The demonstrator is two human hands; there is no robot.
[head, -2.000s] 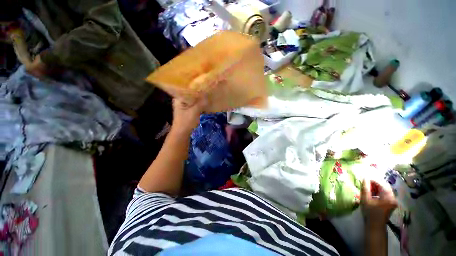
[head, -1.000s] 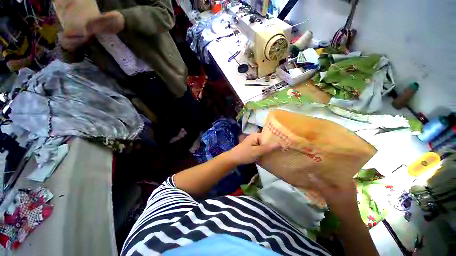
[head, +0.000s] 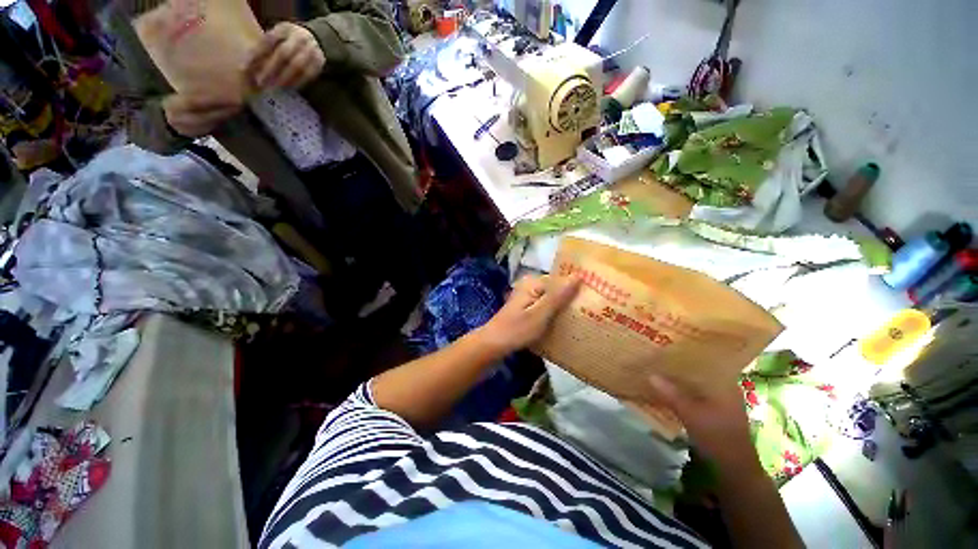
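Note:
A brown paper envelope (head: 654,316) with red printed characters is held up in front of me, above the fabric and the table. My left hand (head: 525,313) grips its left edge, thumb on the printed face. My right hand (head: 695,413) is at its lower right edge; the fingers are blurred and partly merge with the paper. Green floral fabric with a pale lining (head: 788,402) lies beneath and to the right, partly hidden by the envelope.
A person (head: 365,107) at upper left holds a similar brown envelope (head: 204,48). A cream sewing machine (head: 558,102) stands at the back. Thread cones (head: 920,266) are at right. Grey cloth (head: 150,241) is heaped at left; blue cloth (head: 463,303) lies below the table edge.
The envelope has come from the raised left hand down in front of me, and my right hand has moved from the floral fabric to it. The other person's envelope has come into view.

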